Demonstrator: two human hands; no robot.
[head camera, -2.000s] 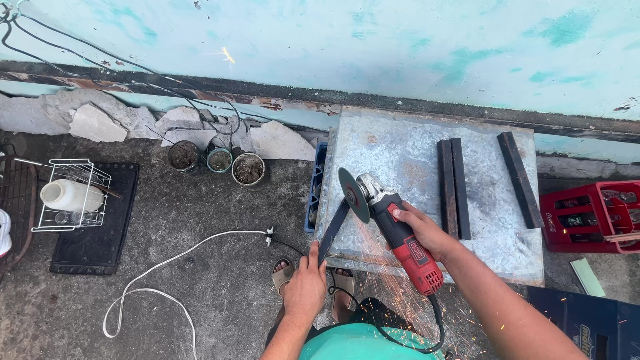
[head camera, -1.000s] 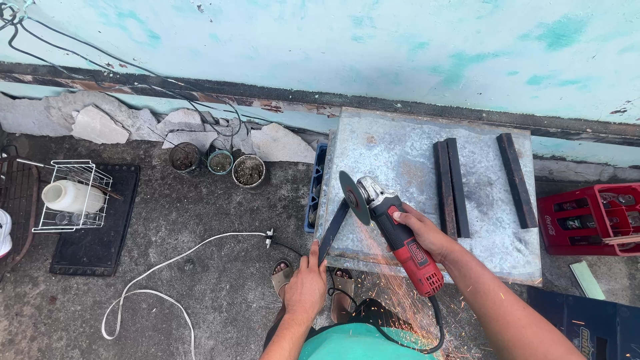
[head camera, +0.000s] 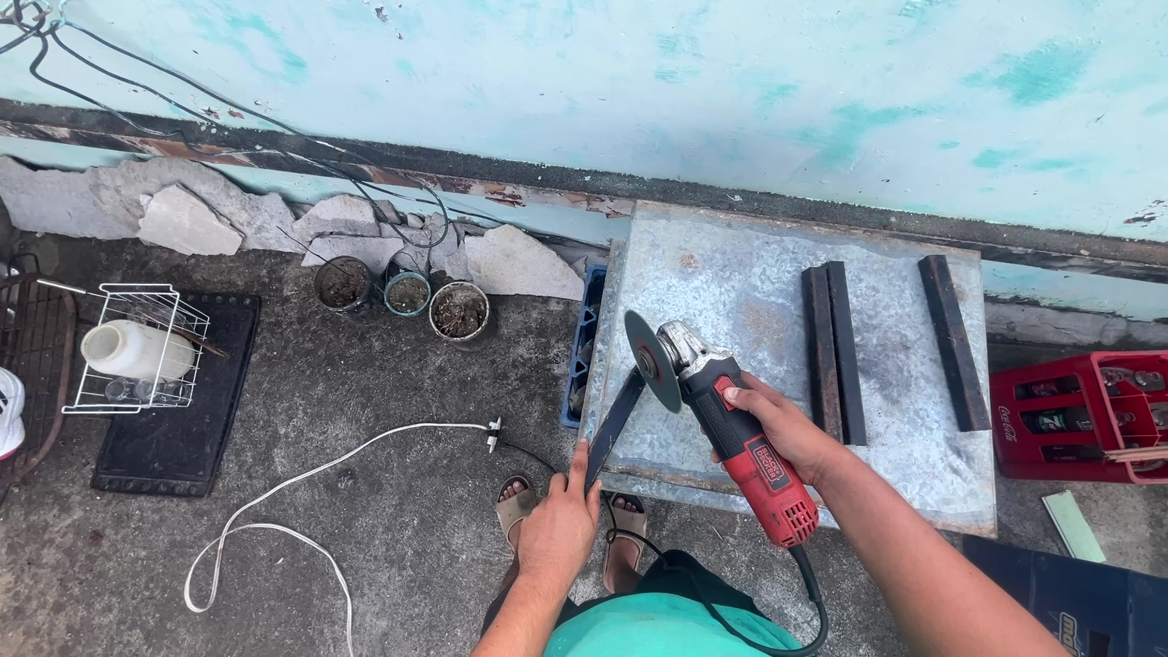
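My right hand (head camera: 787, 429) grips a red and black Black+Decker angle grinder (head camera: 744, 429), with the thumb on its red switch. The grinder's disc (head camera: 652, 359) stands right by the upper end of a dark metal bar (head camera: 614, 427); whether they touch, I cannot tell. Around the lower end of that bar my left hand (head camera: 558, 527) is closed, holding it slanted at the left edge of the sheet-metal tabletop (head camera: 730, 301). Two dark metal bars (head camera: 834, 356) lie side by side on the sheet metal, and another bar (head camera: 954, 342) lies farther right.
Right of the table sits a red bottle crate (head camera: 1049, 420); a blue crate (head camera: 584, 347) shows at its left edge. Three plant pots (head camera: 459, 312) stand by the wall. A white cord (head camera: 274, 491) joins the grinder's dark cable on the concrete. A wire rack (head camera: 137, 351) holds a plastic jug.
The orange sparks that sprayed down past the grinder in the earlier frames are gone. Both hands keep nearly the same places, still holding the grinder and the bar.
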